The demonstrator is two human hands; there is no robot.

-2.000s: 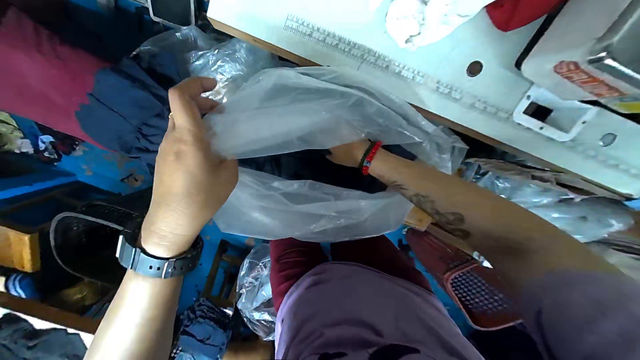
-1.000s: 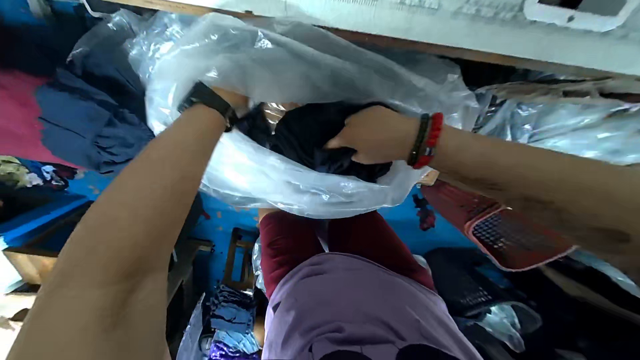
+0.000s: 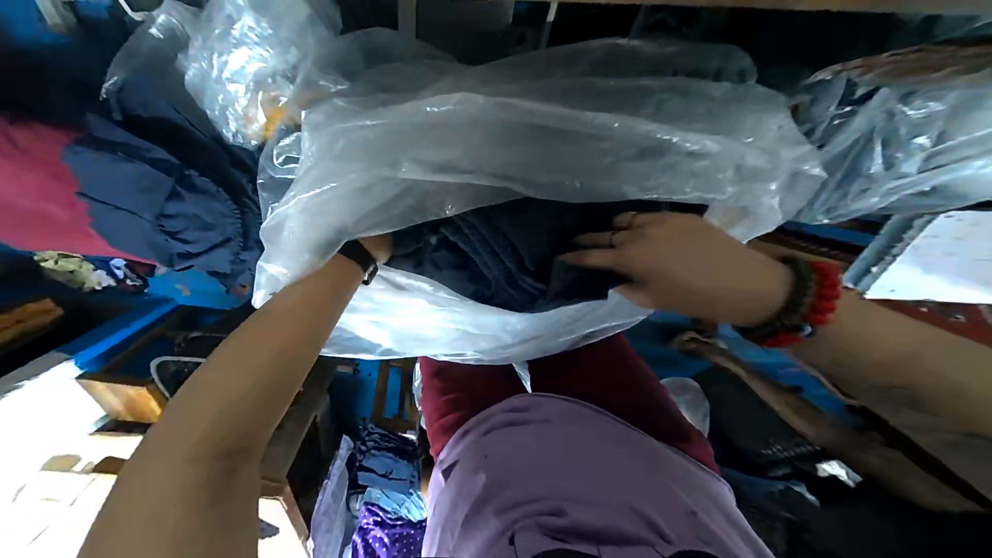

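A large clear plastic bag [image 3: 542, 139] lies open across my lap, its mouth toward me. Dark navy folded cloth [image 3: 496, 256] fills the opening. My left hand [image 3: 380, 246] reaches into the bag's left side; its fingers are hidden by plastic and cloth, and a dark watch strap circles the wrist. At the right of the mouth, my right hand [image 3: 670, 263] rests on the navy cloth, back of the hand up, with rings on its fingers. Whether its fingertips pinch the cloth cannot be told. Beaded bracelets, one red, circle that wrist.
Navy fabric [image 3: 170, 201] and maroon fabric [image 3: 46, 186] are heaped at left, near a crumpled plastic bag [image 3: 248, 70]. More plastic wrapping [image 3: 907, 147] lies at right. A wooden table edge [image 3: 775, 5] runs along the top. Folded cloths [image 3: 387, 473] sit low beside my legs.
My left hand, at first outside holding the bag's left edge, is now inside it. My right hand, deep in the bag at first, now lies on the navy cloth at the mouth. The view has tilted down.
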